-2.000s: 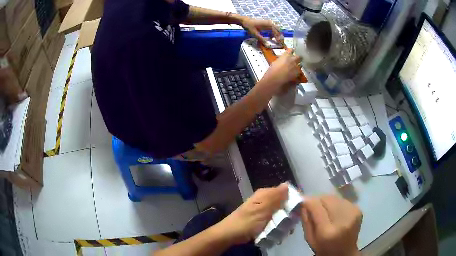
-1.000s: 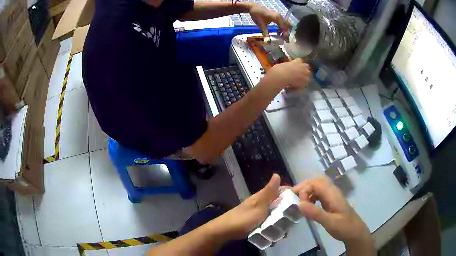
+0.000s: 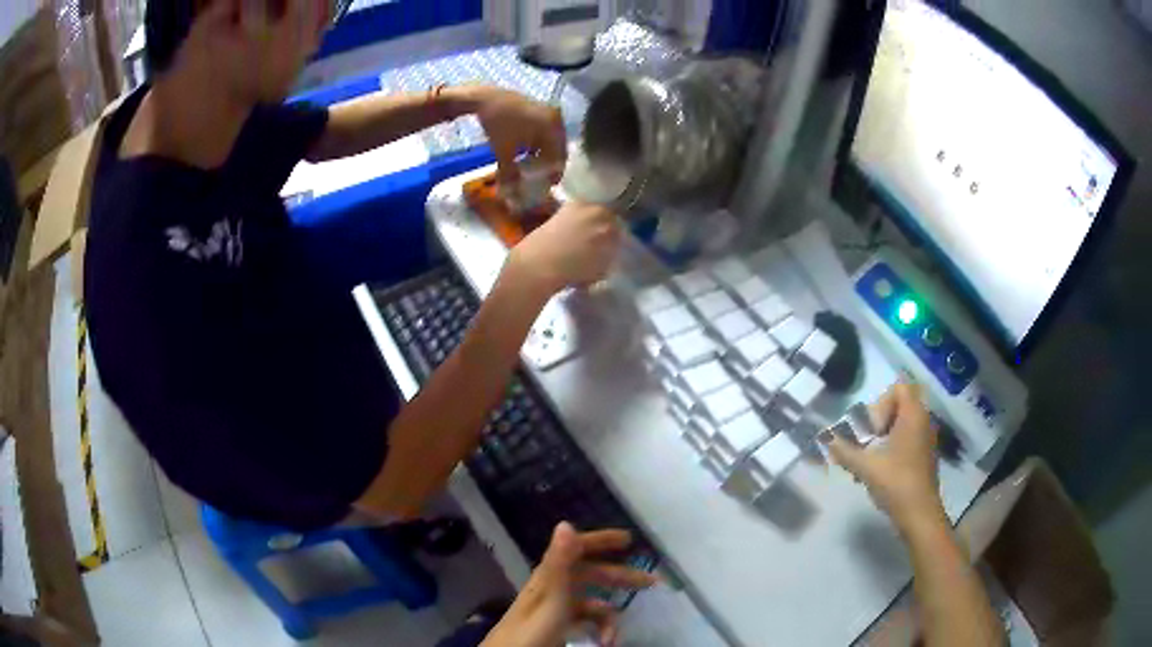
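Note:
Several white plastic housings stand in stepped rows on the white desk. My right hand is over the desk to the right of the rows, its fingers closed on a few white housings; how many is partly hidden. They are apart from the rows. My left hand is at the bottom, near the front end of the keyboard, with its fingers apart and nothing in it.
A coworker sits on a blue stool at left, both hands at an orange fixture. A keyboard is before the desk. A mouse, control panel, monitor, ribbed duct and carton are around.
The view has swung right. The row of housings has left my left hand, which is now open. My right hand has moved out over the desk with housings in its fingers.

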